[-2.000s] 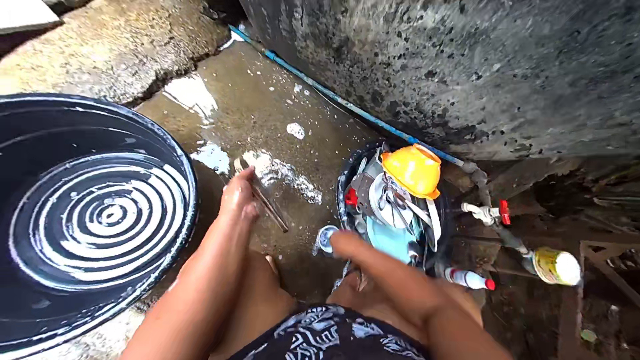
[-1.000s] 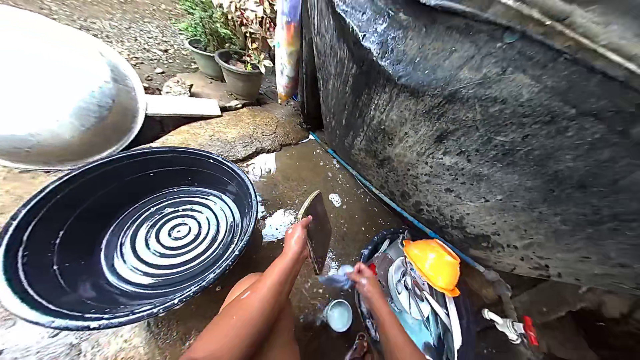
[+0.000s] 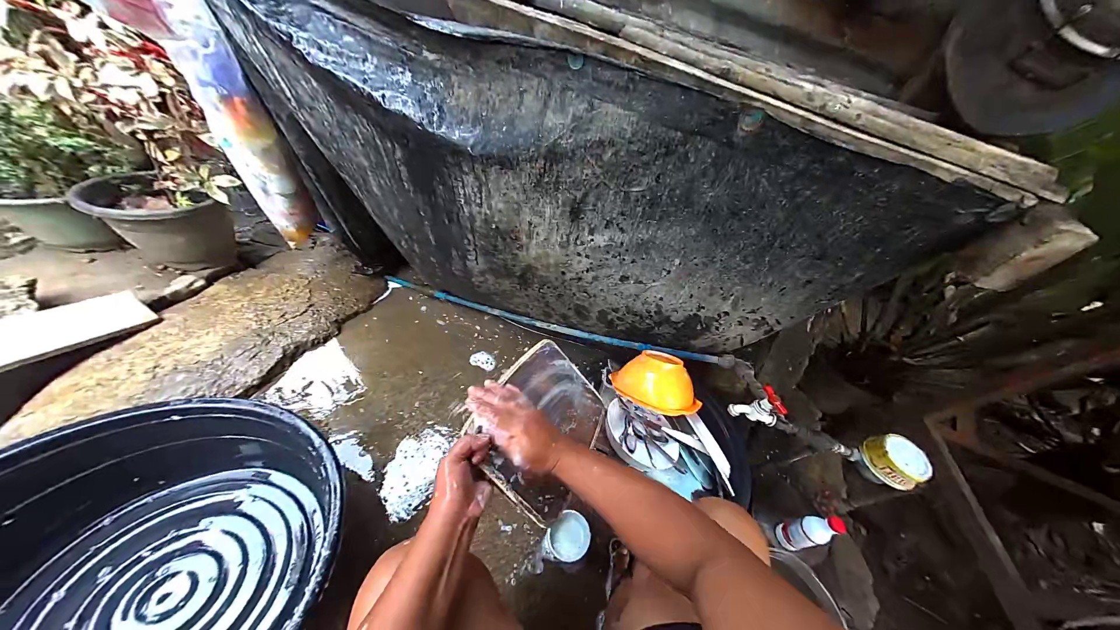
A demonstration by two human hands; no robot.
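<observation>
A dark rectangular board [image 3: 560, 394] with a pale rim is tilted in front of me, its face wet and streaked with suds. My left hand [image 3: 462, 477] grips its near left edge. My right hand [image 3: 512, 424] lies on its face near that edge, soapy, with the fingers together; whether something is under the palm is hidden. Just below the board stands a small white cup [image 3: 567, 536]. To its right, a dark basin [image 3: 739, 446] holds plates, spoons and other utensils, with an orange bowl [image 3: 656, 382] upside down on top.
A large black tub [image 3: 328, 490] with water is at left. Beyond lie a flat rock [image 3: 219, 341], potted plants [image 3: 175, 219] and a blue pipe [image 3: 542, 328] along a black sheet wall [image 3: 595, 201]. At right are a red-handled tap [image 3: 766, 405], a yellow tub [image 3: 894, 462] and a red-capped bottle [image 3: 809, 531].
My right hand has moved from beside the basin onto the board. The board, seen nearly edge-on before, now shows its broad face. The view has shifted.
</observation>
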